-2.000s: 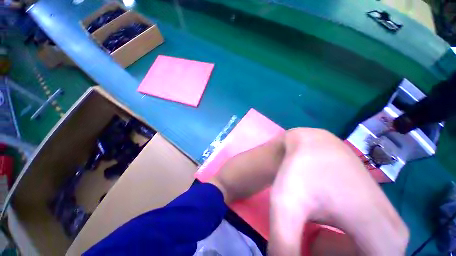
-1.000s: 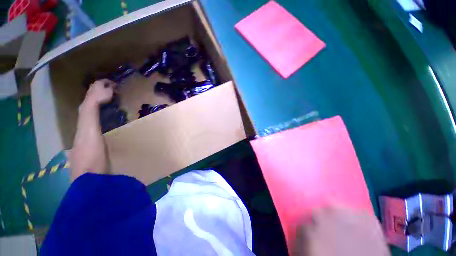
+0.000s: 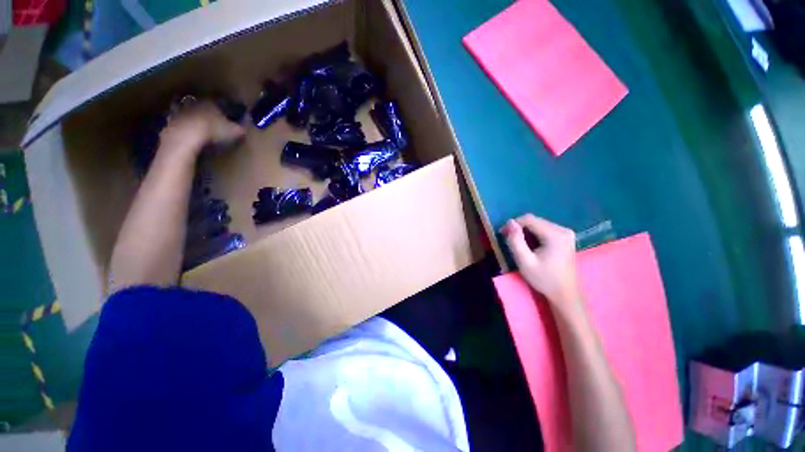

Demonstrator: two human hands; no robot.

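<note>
My left hand [image 3: 201, 126] is inside the brown carton [image 3: 344, 256], at its left part, over dark bagged parts. Its fingertips are blurred, and I cannot tell whether it grips a part. Several black parts in shiny clear plastic [image 3: 331, 101] lie in the carton, mostly at its right side. My right hand [image 3: 543, 252] is at the bench edge beside the carton, above the near pink foam sheet [image 3: 618, 309]. Its fingers are curled with thumb and index close together, and no object shows in it.
A smaller pink sheet [image 3: 547, 75] lies farther along the green bench [image 3: 459, 53]. A clear plastic strip [image 3: 594, 232] lies at the near sheet's far edge. The white screw feeder [image 3: 750, 402] stands at the lower right. Yellow-black tape [image 3: 33, 353] marks the floor at left.
The view has turned toward the carton. My left hand has gone from over the pink sheet into the carton. My right hand has moved up to the bench edge by the carton.
</note>
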